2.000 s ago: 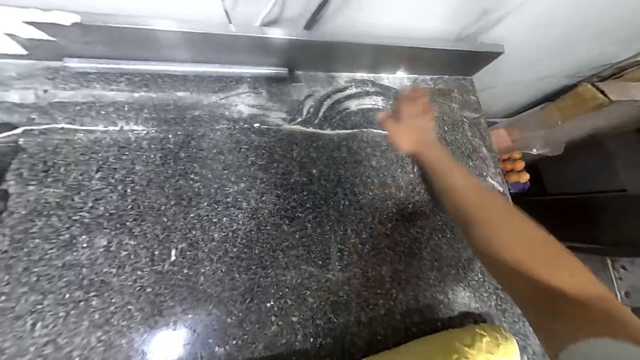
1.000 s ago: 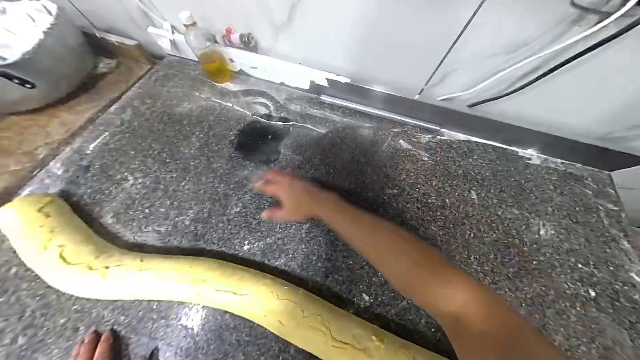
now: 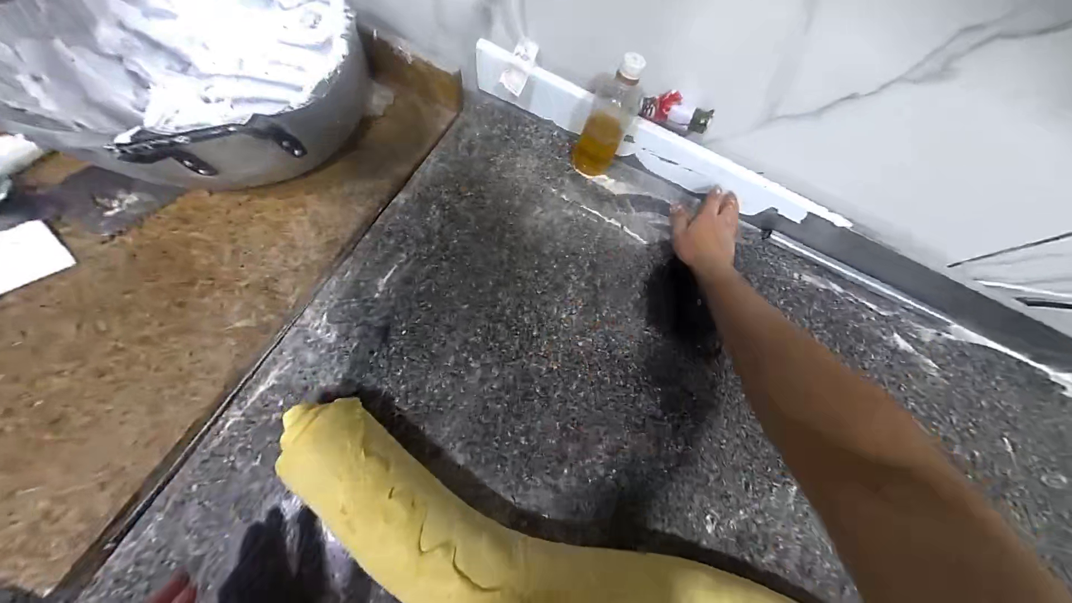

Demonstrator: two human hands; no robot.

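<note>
My right hand [image 3: 708, 230] reaches to the back of the speckled dark stone counter [image 3: 536, 335], fingers near the white flour streaks by the wall ledge; nothing shows in it. Just left of it stands a clear bottle of yellow oil [image 3: 601, 126] with a white cap. A long thick roll of yellow dough [image 3: 452, 536] lies along the near side of the counter, its blunt end at the left. Only the fingertips of my left hand [image 3: 174, 590] show at the bottom left edge, beside the dough; whether they hold anything is hidden.
A large metal pot [image 3: 243, 151] heaped with a white substance stands on the brown board surface [image 3: 167, 318] at left. A white ledge strip [image 3: 720, 172] runs along the marbled wall, with a small red and white packet [image 3: 677, 112] on it. Cables hang at right.
The view has swung left, bringing the pot into fuller sight. My right hand has moved from the middle of the counter to its back edge near the oil bottle.
</note>
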